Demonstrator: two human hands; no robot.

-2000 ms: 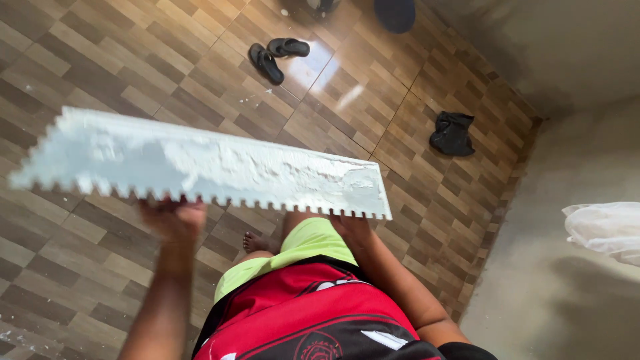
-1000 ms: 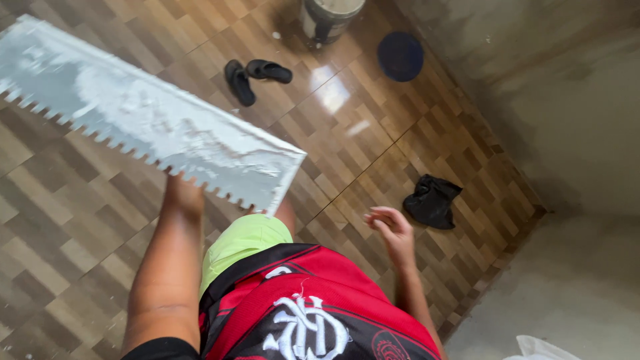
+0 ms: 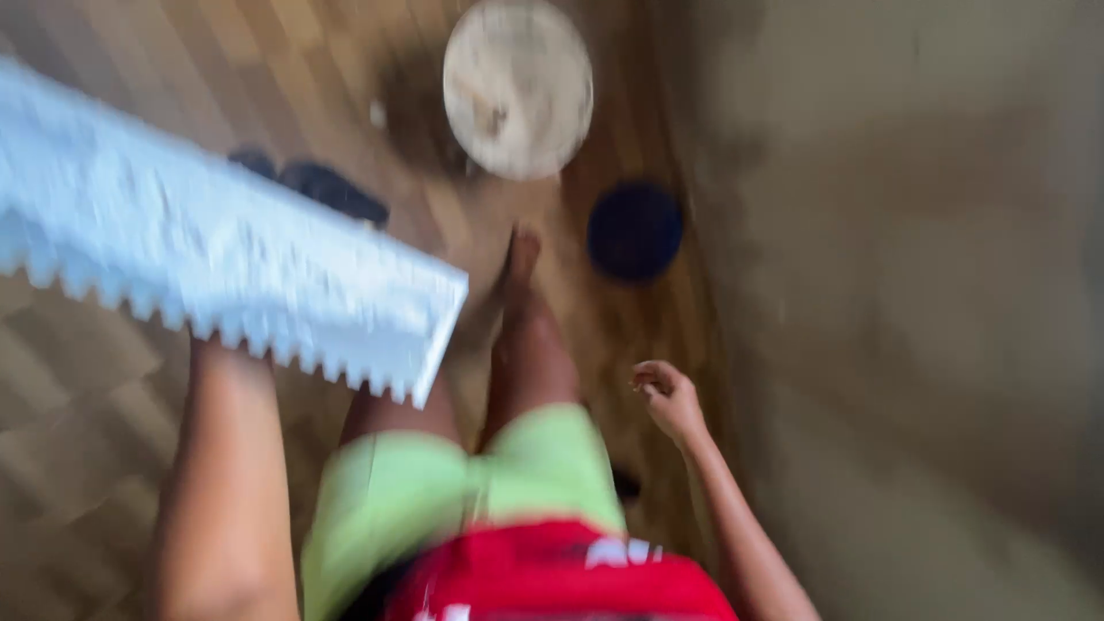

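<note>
A long notched trowel (image 3: 233, 224), smeared with pale mortar, spans the left of the head view with its teeth toward me. My left forearm reaches up beneath it; my left hand is hidden behind the blade. At the right, beside the wall, my right hand (image 3: 671, 398) is empty with its fingers loosely curled. Ahead of my bare foot stands a round bucket (image 3: 517, 90) with whitish material at its top. A dark blue round object (image 3: 635, 231) lies nearer the wall.
Black sandals (image 3: 332, 190) lie on the wood-look tiled floor (image 3: 78, 388), partly behind the blade. A bare plastered wall (image 3: 897, 285) rises along the right side. Part of a small dark thing (image 3: 625, 486) shows beside my shorts.
My right hand, near the trowel's right end two seconds ago, is now apart from it. The view has moved toward the bucket and the wall. The trowel stays above my left arm.
</note>
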